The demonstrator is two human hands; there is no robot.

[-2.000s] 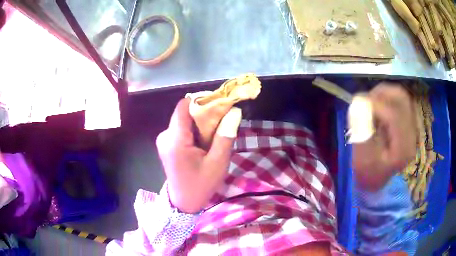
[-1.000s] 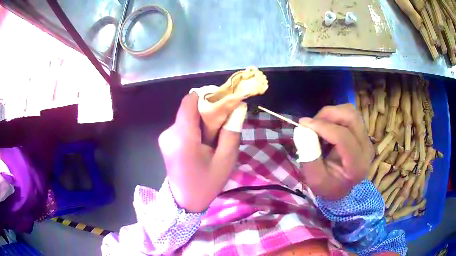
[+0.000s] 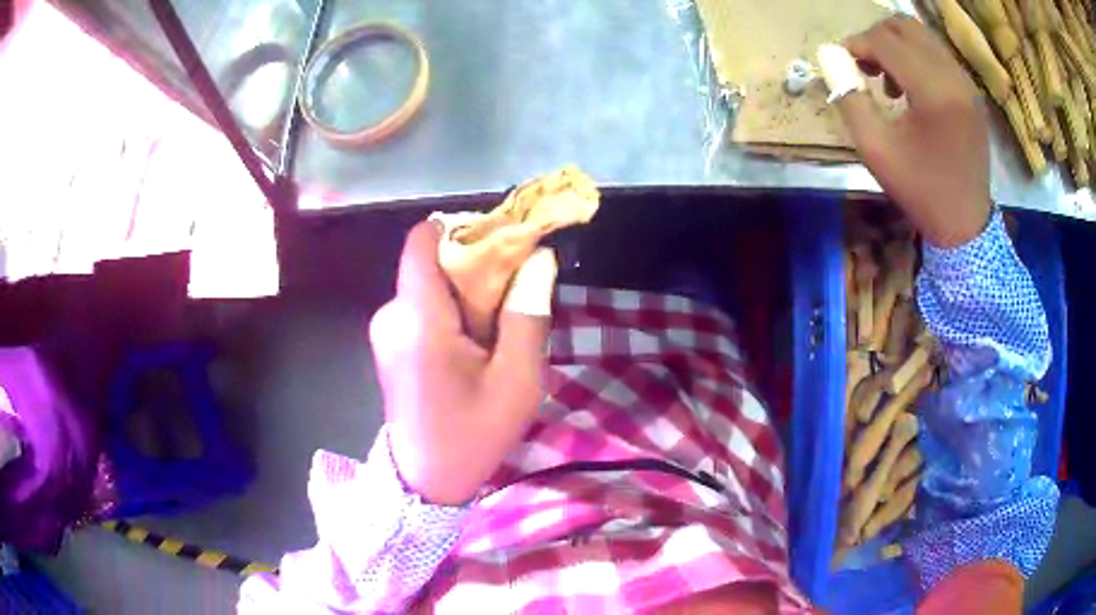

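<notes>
A tan leg part (image 3: 483, 267) is held in my left hand (image 3: 451, 372), its knobbly foot end pointing up and right above the bench's front edge. White wraps cover my left thumb and a fingertip. My right hand (image 3: 913, 126) is over the cardboard pad (image 3: 757, 102), fingertips beside a small white cup (image 3: 798, 77); its thumb is wrapped in white. The thin stick is hardly visible here, so what my right fingers hold is unclear. The second cup is mostly hidden by my hand.
A tape roll (image 3: 365, 84) lies on the metal bench (image 3: 565, 96). Stacked leg parts (image 3: 1034, 72) lie at the back right. A blue tote (image 3: 820, 396) with leg parts stands right of my lap, partly under my right arm. A person's purple sleeve (image 3: 48, 433) shows at left.
My right hand has moved from beside the leg part up and right to the cups on the cardboard. My left hand still holds the part, slightly further left.
</notes>
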